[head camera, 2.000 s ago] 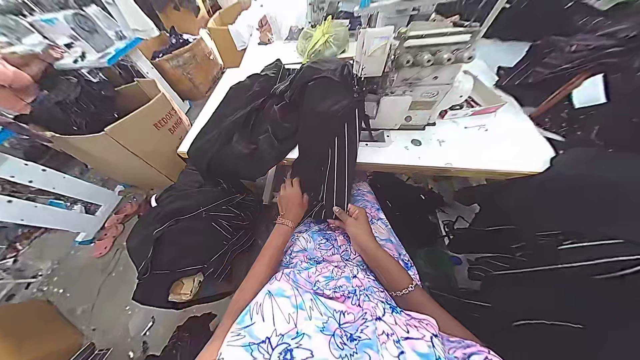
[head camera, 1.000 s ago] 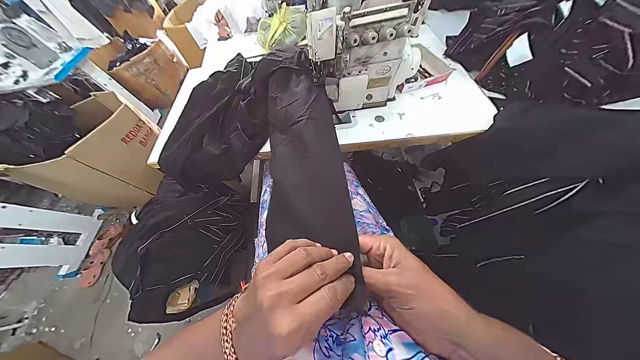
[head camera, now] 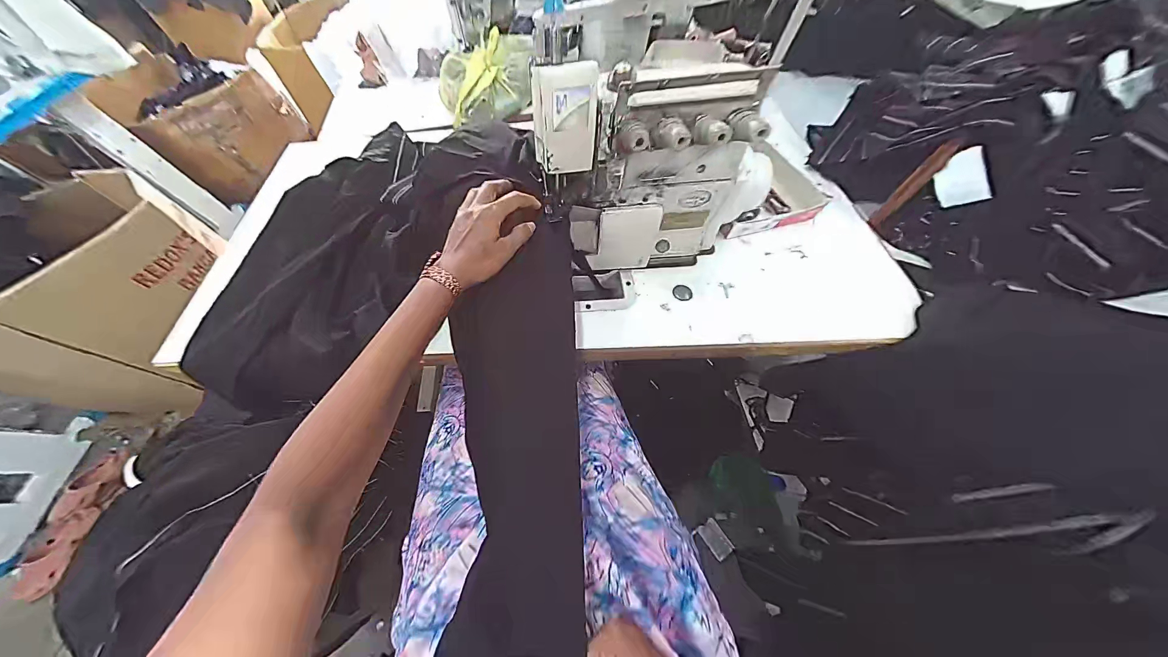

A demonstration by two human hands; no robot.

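Note:
A long strip of black fabric (head camera: 525, 392) runs from the presser foot of an overlock sewing machine (head camera: 657, 182) over the table edge and down across my lap. My left hand (head camera: 490, 233) lies on the fabric just left of the needle area, fingers bent with the tips near the foot; whether it pinches the cloth is unclear. Of my right hand (head camera: 625, 639) only a small piece shows at the bottom edge, beside the lower fabric, its fingers hidden. More black cloth (head camera: 301, 265) is bunched on the table left of the machine.
The white sewing table (head camera: 776, 306) has its edge above my lap. Cardboard boxes (head camera: 82, 310) stand at the left. Black garment pieces with pale seam threads (head camera: 1004, 383) fill the right side, and another dark pile (head camera: 192, 529) lies low at left. A tied plastic bag (head camera: 488, 78) sits behind the machine.
My left hand has moved from the fabric over my lap up to the machine's needle area. My right hand has dropped almost out of view at the bottom. The view has shifted.

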